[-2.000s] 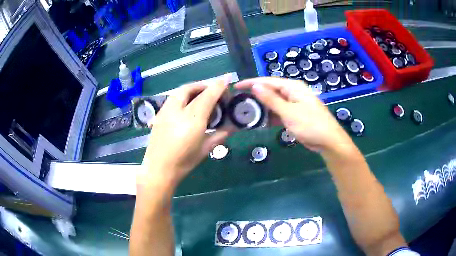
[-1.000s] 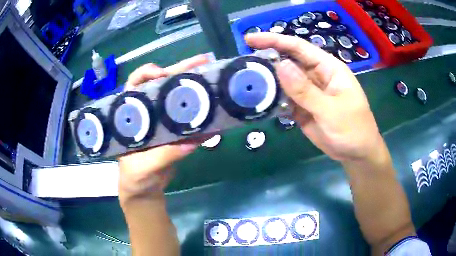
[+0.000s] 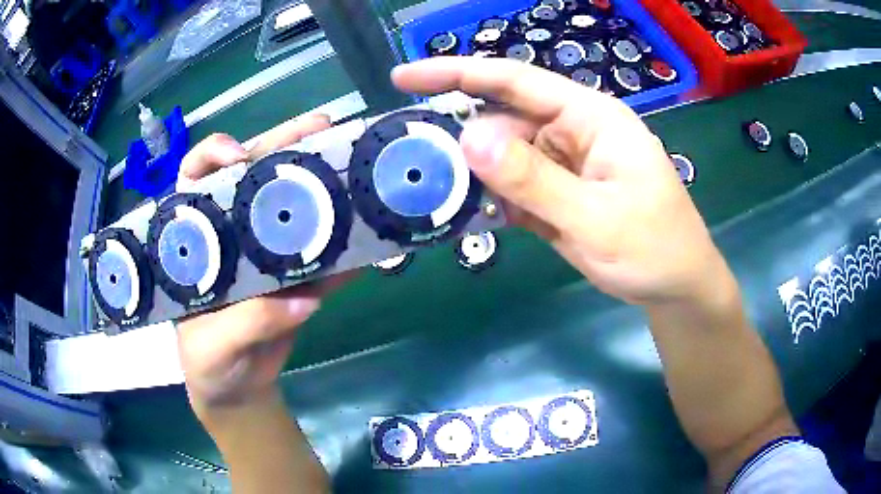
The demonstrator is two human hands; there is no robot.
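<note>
A grey metal fixture plate (image 3: 362, 253) is held up close to the camera, tilted, its left end lower. Its four seats each hold a black-rimmed disc part (image 3: 412, 175) with a silver centre and a white arc. My left hand (image 3: 237, 338) holds the plate from behind, its fingers showing above and below the left half. My right hand (image 3: 589, 183) grips the right end, thumb on the front beside the last disc. A second filled plate (image 3: 485, 430) lies on the green bench below.
A blue bin (image 3: 676, 82) and a red bin (image 3: 773, 60) of discs stand at upper right. Loose discs (image 3: 476, 250) lie on the bench. White arc pieces (image 3: 836, 280) lie at right. A squeeze bottle (image 3: 152, 130) in a blue holder, a white feed tray (image 3: 111, 362) and the machine are at left.
The plate was partly covered by my hands, then came nearer the camera with its four discs facing it. Since one second ago it has shifted left in view.
</note>
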